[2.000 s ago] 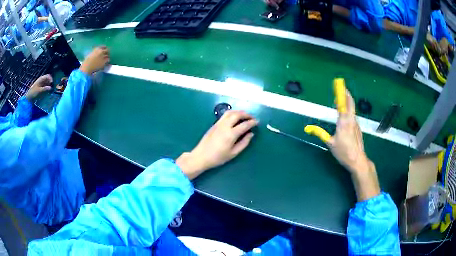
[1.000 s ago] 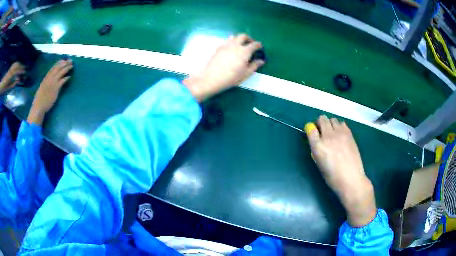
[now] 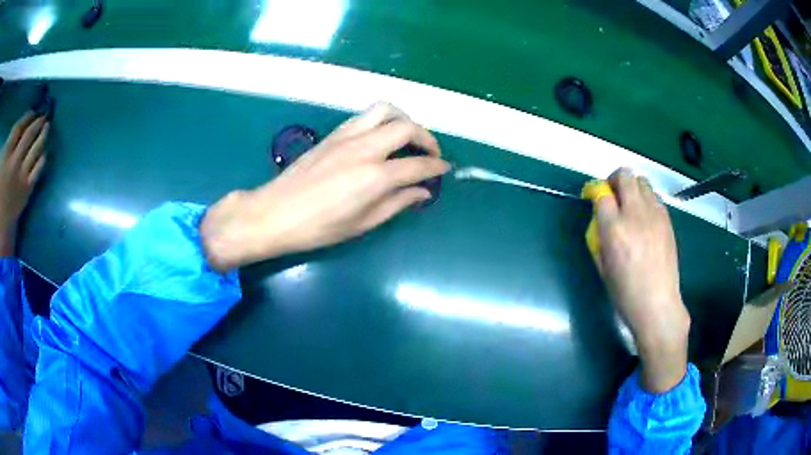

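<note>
My left hand [image 3: 333, 182] is over the dark-green bench, its fingers around a round black part [image 3: 429, 188] that is mostly hidden under them. My right hand [image 3: 638, 253], with yellow finger cots on thumb and index finger, is shut on a thin applicator [image 3: 525, 184]. The applicator's whitish tip points left and lies close to my left fingertips; I cannot tell if it touches the part. Another black ring part [image 3: 293, 145] lies on the bench just beyond my left wrist.
A white rail [image 3: 222, 75] separates the bench from the green belt. Black rings [image 3: 574, 96] lie on the belt. A metal bracket [image 3: 709, 184] stands on the rail at right. An open cardboard box [image 3: 747, 342] and a fan are at the right edge. Another person's hand [image 3: 22, 164] is at far left.
My left hand has come back from the belt to the bench with a black part. My right hand has moved slightly, bringing the applicator tip near the left fingers. The view has shifted.
</note>
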